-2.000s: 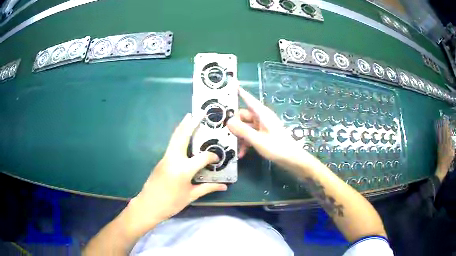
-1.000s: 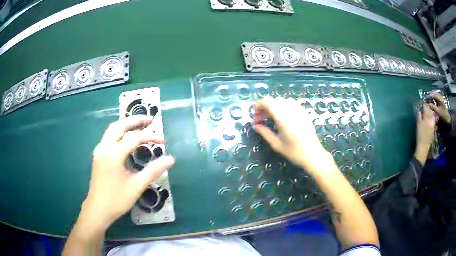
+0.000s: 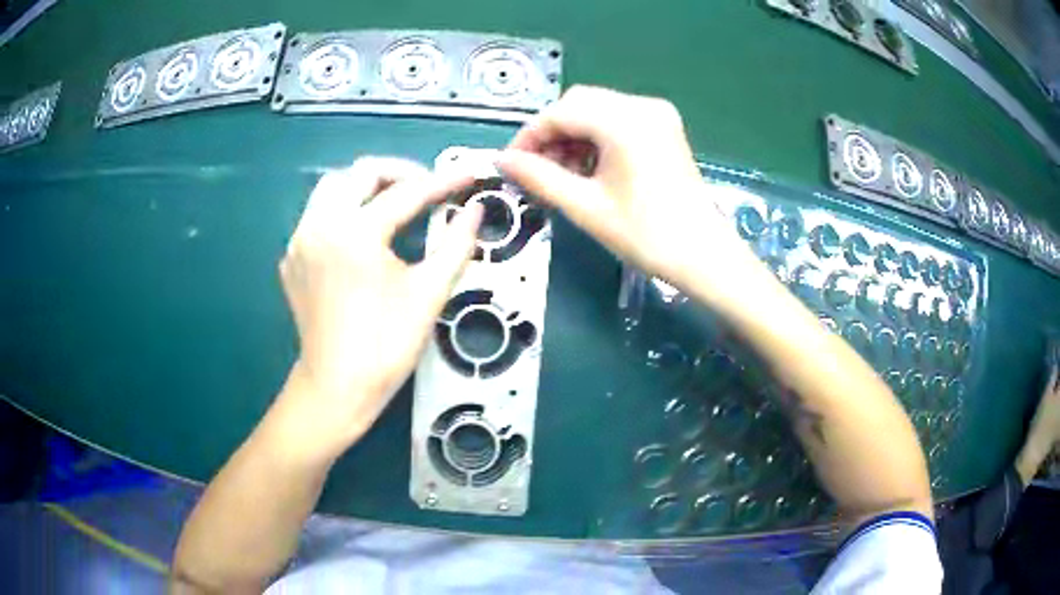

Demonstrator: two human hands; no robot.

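Observation:
The silver three-hole metal frame [image 3: 493, 389] lies upright in front of me on the green surface, its spoked round openings facing up. My left hand [image 3: 366, 273] is over the frame's upper left side, thumb and fingertips at the top opening. My right hand [image 3: 616, 174] is at the frame's top right corner, thumb and fingers curled close together. Whether either hand pinches a small part is hidden. The clear blister tray [image 3: 697, 401] with rows of round pockets lies to the right of the frame, partly under my right forearm.
Ringed frames lie end to end behind at the left [image 3: 413, 72] and at the right [image 3: 907, 180]. Another open-hole frame [image 3: 854, 21] lies at the far upper right. Another person's hand [image 3: 1043, 424] is at the right edge.
My right hand has moved from over the blister tray to the frame's top end. My left hand has moved up to the top opening. The view has shifted.

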